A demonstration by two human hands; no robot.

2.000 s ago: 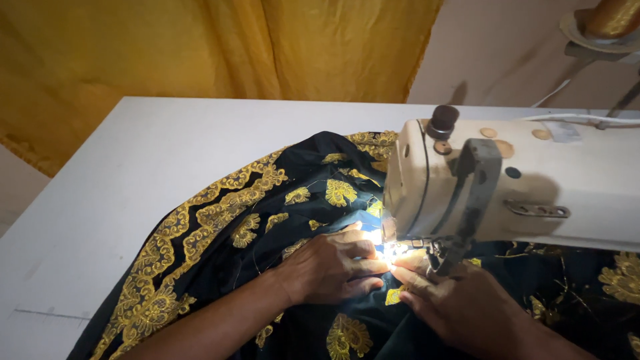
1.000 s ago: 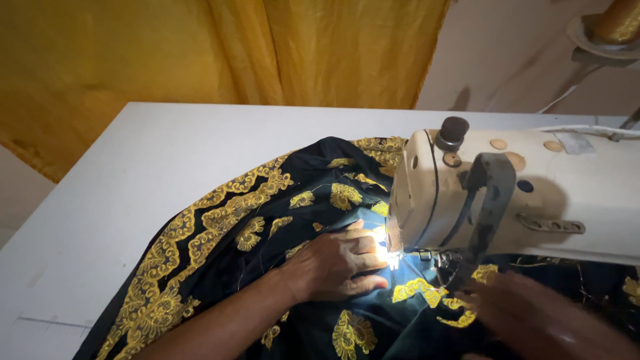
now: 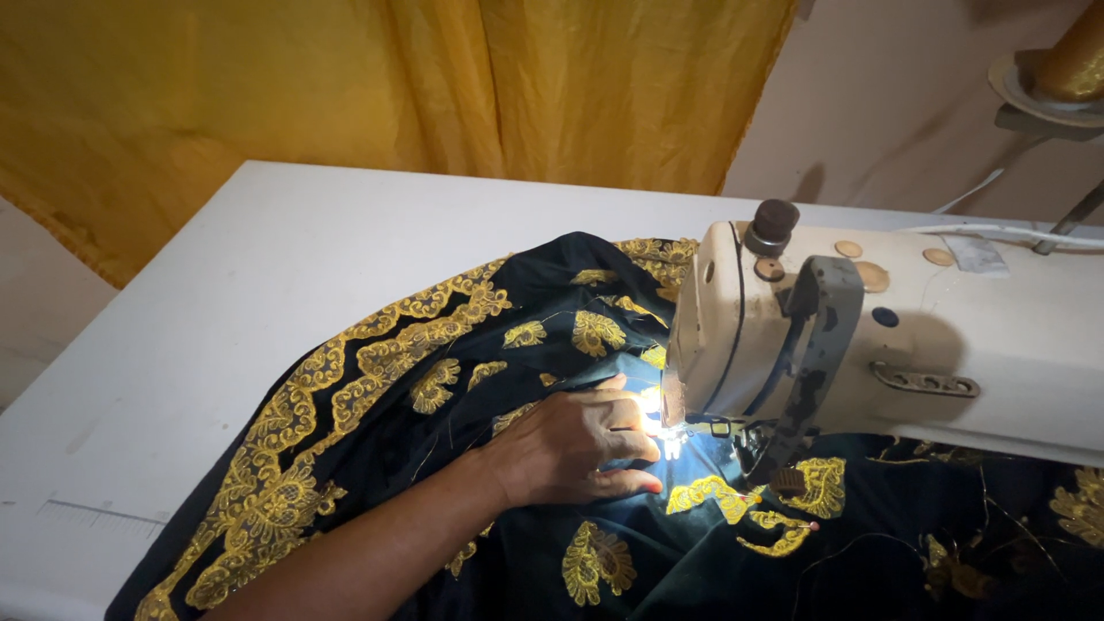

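My left hand [image 3: 573,444] lies spread on a dark green fabric [image 3: 517,569] with gold embroidered motifs, its fingertips beside the lit presser foot [image 3: 672,444] of a cream sewing machine [image 3: 931,345]. Just right of the fingers, a gold scalloped applique [image 3: 707,496] and a curved gold piece [image 3: 776,535] lie on the cloth, with round-headed pins [image 3: 813,526] at them. A wide gold lace border [image 3: 293,431] runs along the fabric's left edge. My right hand is out of view.
The white table [image 3: 155,345] bears a printed ruler scale [image 3: 103,511] at its left. Behind it hangs a yellow curtain [image 3: 388,95]. A gold thread cone [image 3: 1074,69] stands on a holder at the upper right. Loose threads [image 3: 983,509] trail over the cloth on the right.
My right hand has left the cloth by the presser foot, moving right and out of view, uncovering the gold pieces. My left hand has stayed on the fabric.
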